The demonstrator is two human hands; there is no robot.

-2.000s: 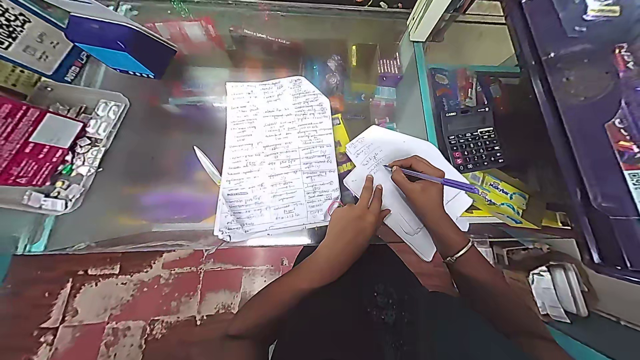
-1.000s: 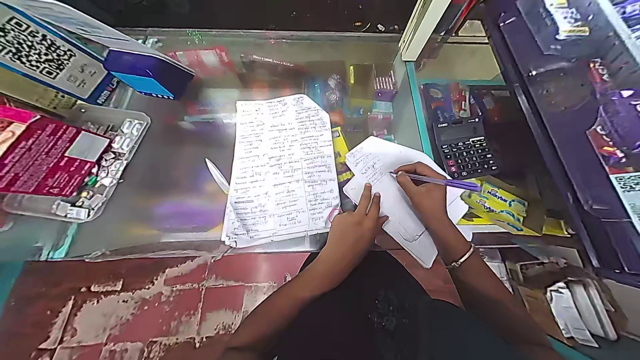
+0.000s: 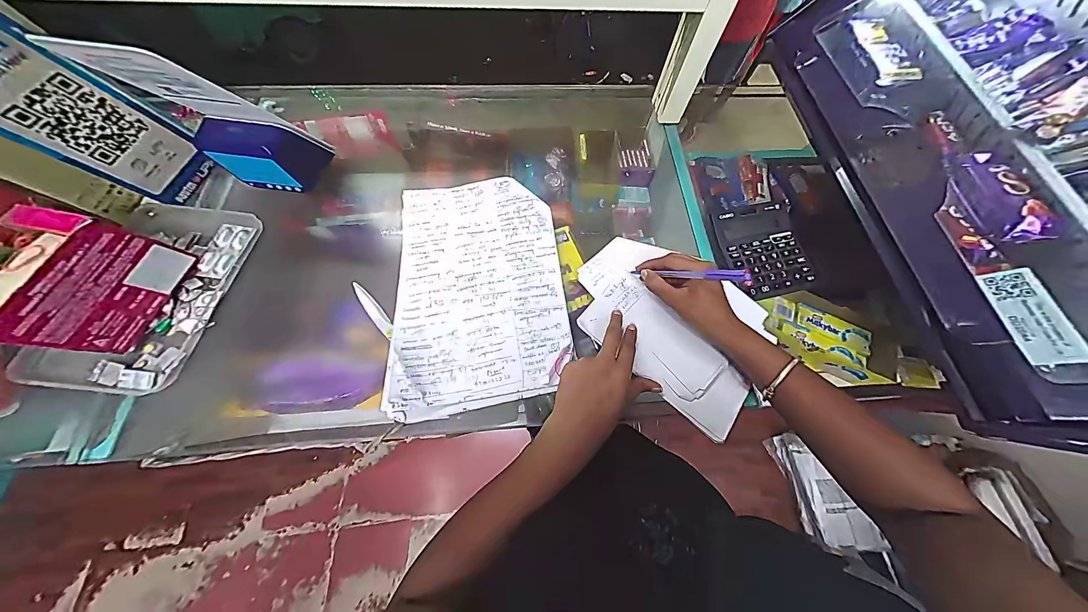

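On the glass counter, a stack of small white paper slips (image 3: 680, 357) bears some handwriting near its top left. My right hand (image 3: 693, 297) grips a purple pen (image 3: 701, 274) with its tip at the top slip. With fingers apart, my left hand (image 3: 599, 378) lies at the slips' left edge, index and middle fingertips on the paper. Left of it is a larger handwritten sheet (image 3: 480, 289), on top of other sheets, its lower right corner beside my left hand. A pointed white object (image 3: 372, 308) sticks out from the sheets' left side.
A plastic tray (image 3: 246, 255) of small wrapped items and a maroon packet (image 3: 93, 285) stand left, below a printed code stand (image 3: 102, 119). Right are a Casio calculator (image 3: 765, 246), yellow Milkybar packs (image 3: 820, 336) and a purple display rack (image 3: 918, 212). The counter's near edge (image 3: 297, 438) runs below the sheets.
More handwriting shows on the top slip than before. My right hand stays around the pen, and my left hand remains by the slips. The view has shifted slightly.
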